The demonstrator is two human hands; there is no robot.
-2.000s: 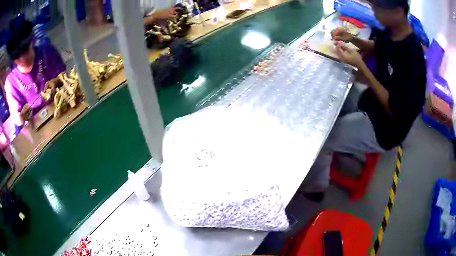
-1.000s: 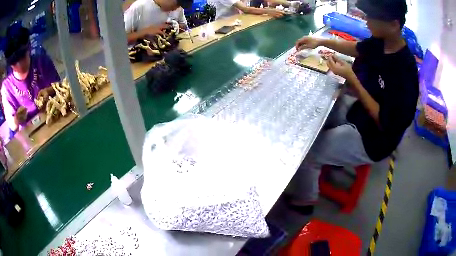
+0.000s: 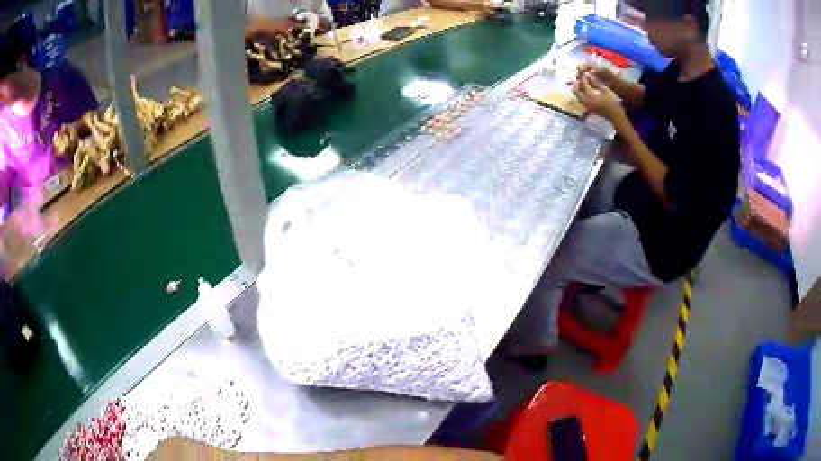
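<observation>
A large clear plastic bag of white parts (image 3: pixel 387 356) lies on the metal-topped table in front of me. Tiny white rings (image 3: pixel 193 416) are spread at the lower left, beside a heap of small red parts (image 3: pixel 97 434). A tan-brown surface (image 3: pixel 297 453), cut off by the bottom edge, shows in front of these parts; I cannot tell what it is. A white nozzle bottle (image 3: pixel 216 311) stands left of the bag. Neither of my hands can be made out in the picture.
A grey post (image 3: pixel 232 135) rises behind the bag. The green belt (image 3: pixel 144 234) carries black bundles (image 3: pixel 311 94) and a small piece (image 3: pixel 173 286). A person in black (image 3: pixel 689 171) sits at the table's far end. A red stool (image 3: pixel 585 423) holds a phone.
The view has shifted, and more of the red heap and white rings shows. The tan-brown surface has come into the bottom edge. The seated person's hands have come together.
</observation>
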